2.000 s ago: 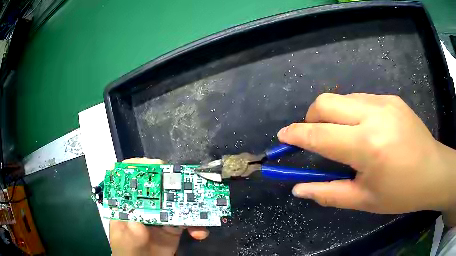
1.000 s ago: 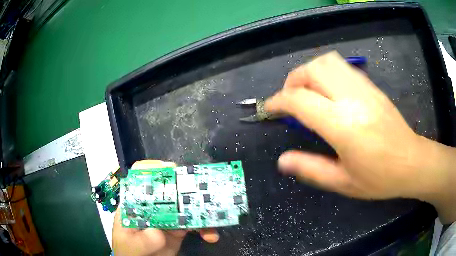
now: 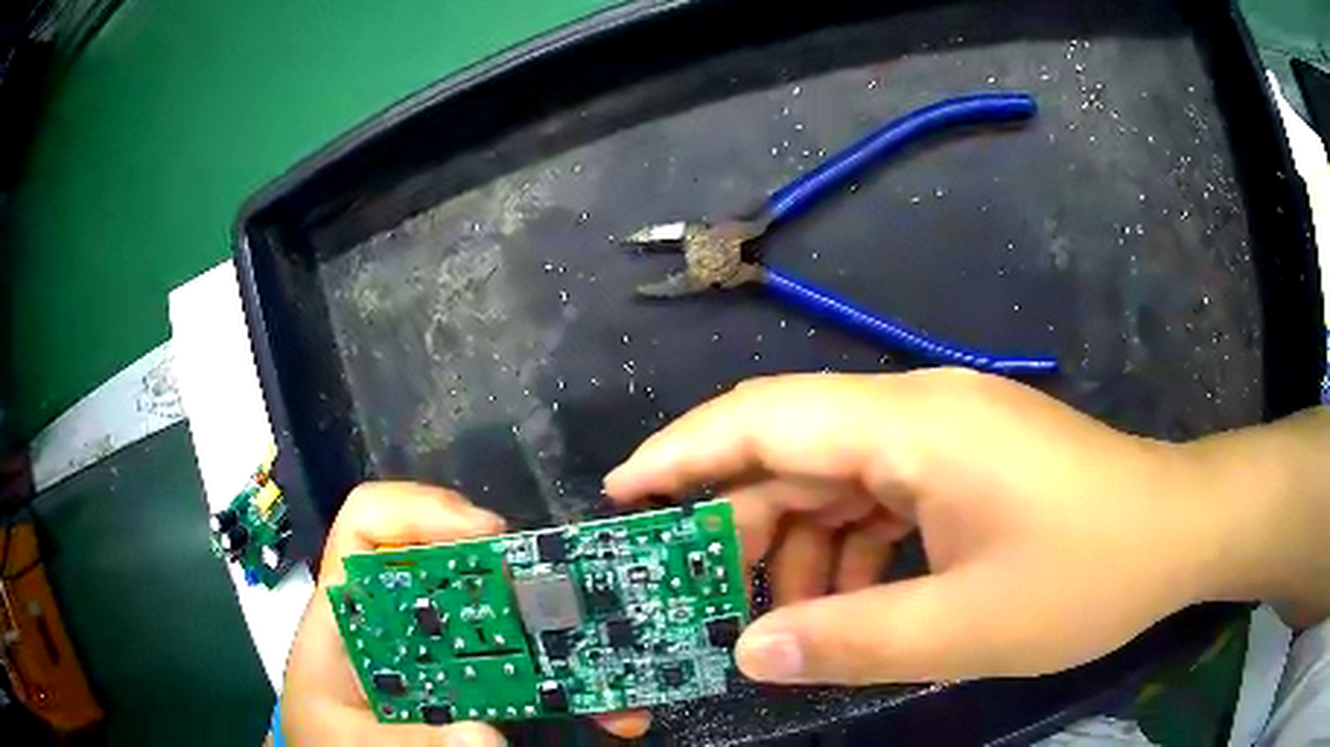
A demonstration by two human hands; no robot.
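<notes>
A green circuit board [image 3: 481,628] is held solder side up, with small chips, a grey square part and solder joints showing. My left hand [image 3: 328,657] grips its left end, fingers at the far edge and beneath. My right hand [image 3: 934,540] is at the board's right end, the thumb at the lower right corner and the other fingers curled behind the right edge. Whether it grips the board is hard to tell. The diagonal cutters [image 3: 718,257] lie open in the black tray, blue handles spread to the right, with no hand on them.
The black tray [image 3: 481,91] has a raised rim and bright specks on its floor. A second circuit board [image 3: 257,528] lies on a white sheet [image 3: 209,329] at the left. A green mat [image 3: 219,110] spreads behind. An orange object [image 3: 44,642] is at the lower left.
The cutters have left my right hand and now lie in the tray. My right hand has moved down and left to the board's right end. The board has tilted slightly.
</notes>
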